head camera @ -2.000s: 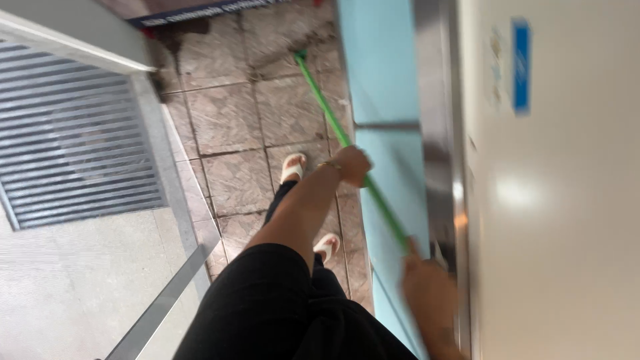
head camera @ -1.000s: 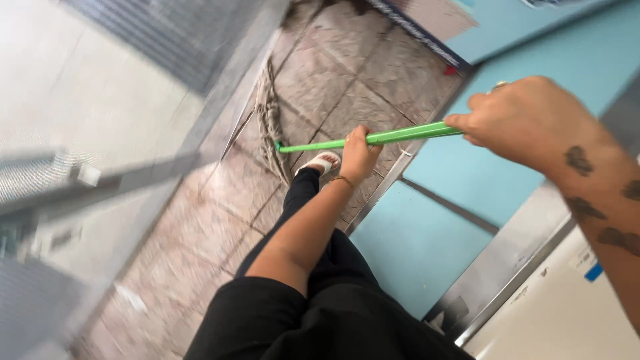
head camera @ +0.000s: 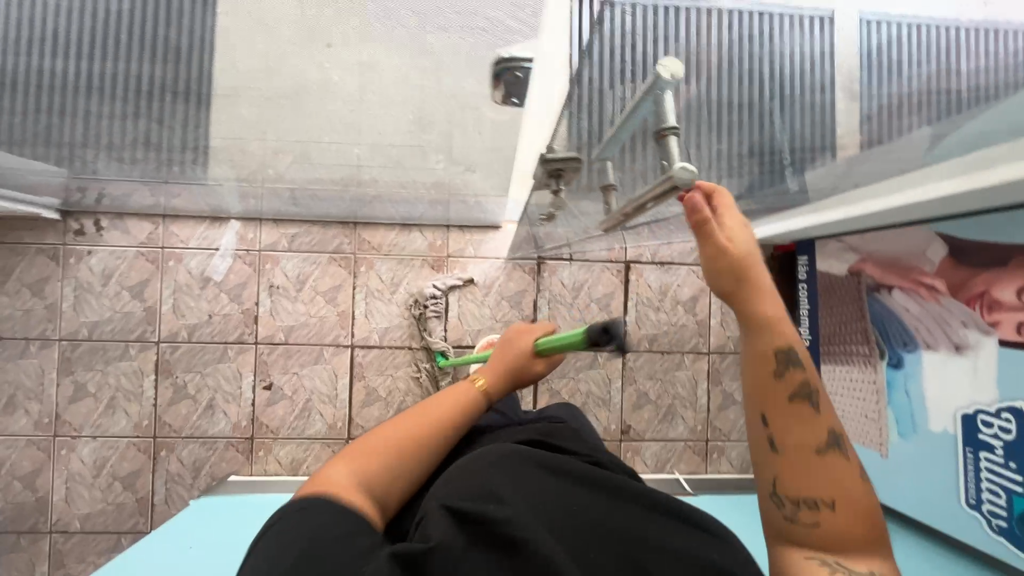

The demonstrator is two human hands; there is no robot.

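Note:
My left hand (head camera: 524,356) is closed around a green mop handle (head camera: 564,342), whose black end points to the right. At its lower end, a grey string mop head (head camera: 433,316) lies on the tiled floor (head camera: 304,296), beside my partly hidden foot in a light sandal (head camera: 484,349). My right hand (head camera: 714,232) is at the near end of a metal door pull handle (head camera: 650,196) on a glass door, its fingertips against the rounded end. Whether the fingers grip the handle or only touch it is hard to tell.
The glass door (head camera: 720,104) stands at the upper right, with a metal lock fitting (head camera: 558,170) near its edge. A printed advertising panel (head camera: 920,360) is at the right. Light blue panels (head camera: 208,528) with a metal edge run behind me.
My right hand has let go of the mop handle and is now at the door's pull handle. My left hand still holds the mop. The view has turned strongly.

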